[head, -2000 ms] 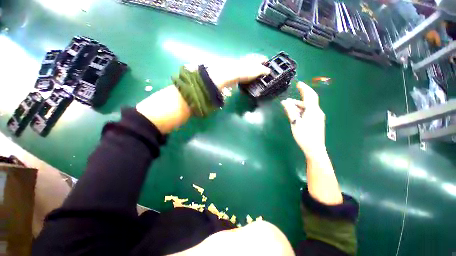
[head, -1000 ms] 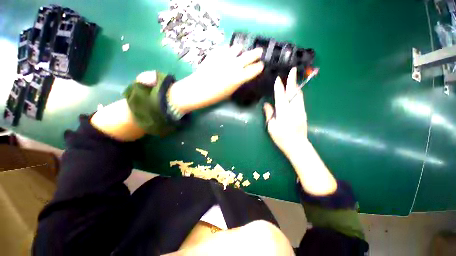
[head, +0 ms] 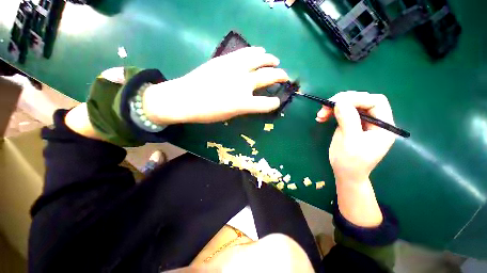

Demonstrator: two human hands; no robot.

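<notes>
A black plastic phone housing [head: 231, 43] lies on the green tabletop, mostly hidden under my left hand [head: 229, 85]. Its upper corner and its right end show. My left hand holds it from above, fingers spread over it. My right hand [head: 360, 125] holds black tweezers [head: 380, 123] like a pen, with the tip at the right end of the housing. Whether a small piece is at the tip cannot be told.
Yellowish and whitish liner scraps [head: 256, 166] lie along the near table edge. Stacked black housings [head: 355, 26] stand at the upper right, and more housings [head: 36, 26] at the upper left. A cardboard box [head: 18, 176] is at the left.
The view has shifted. My hands have moved from the grouped housings to a single one. The tweezers now lie pen-like in my right hand, with the tip at the housing.
</notes>
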